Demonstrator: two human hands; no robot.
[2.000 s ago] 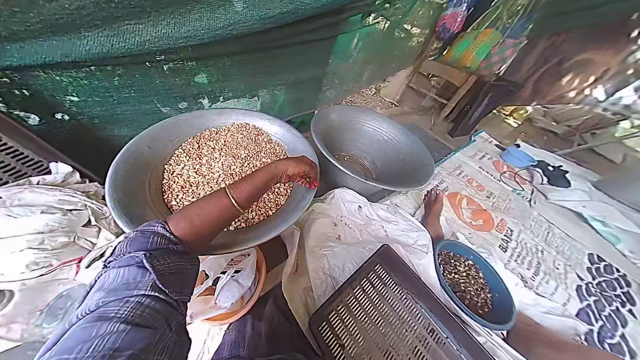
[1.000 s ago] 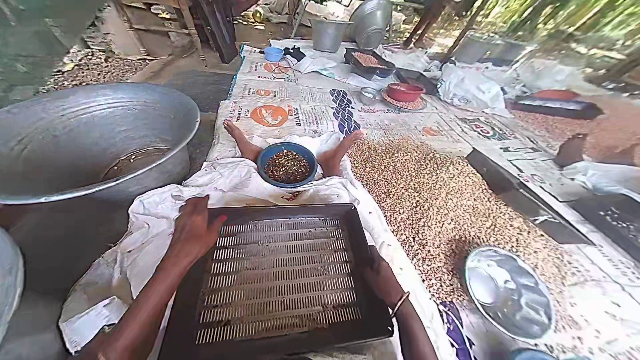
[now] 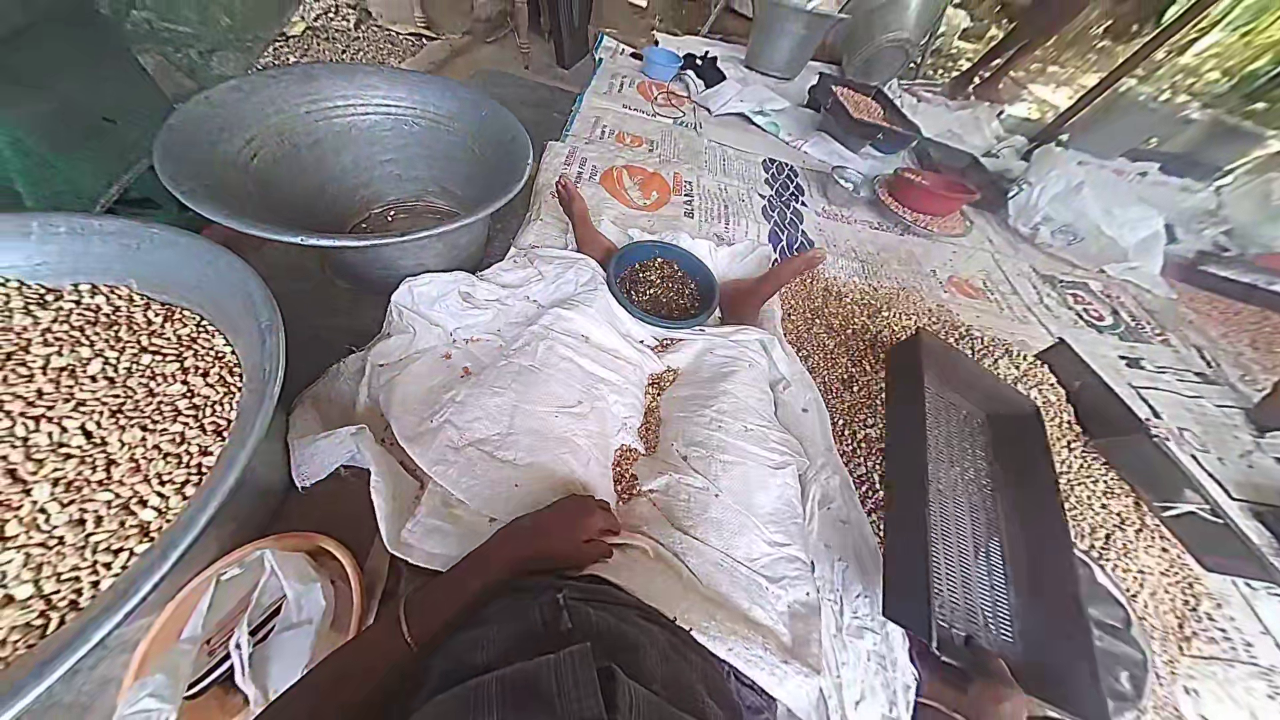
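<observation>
My left hand (image 3: 565, 532), fingers curled, rests at the near edge of the white woven sack cloth (image 3: 500, 380) spread over my lap; its fingertips meet the cloth. At the lower right my right hand (image 3: 975, 685) grips the near end of a black slotted plastic tray (image 3: 1020, 480), which is tilted over the heap of nuts or seeds (image 3: 840, 340). Small reddish bits (image 3: 652, 425) lie in a fold of the cloth. Between my feet stands a blue bowl (image 3: 663, 322) of dark bits.
A large metal basin of nuts (image 3: 262, 330) and another metal basin (image 3: 500, 165) stand left. An orange tub (image 3: 355, 590) holds plastic bags. Beyond the heap are a black tray of nuts (image 3: 820, 95), a red bowl (image 3: 930, 192) and a metal bucket (image 3: 790, 40).
The slotted tray, held in both hands over my lap one second ago, is now at the right in my right hand. My left hand has let go of it and rests on the cloth.
</observation>
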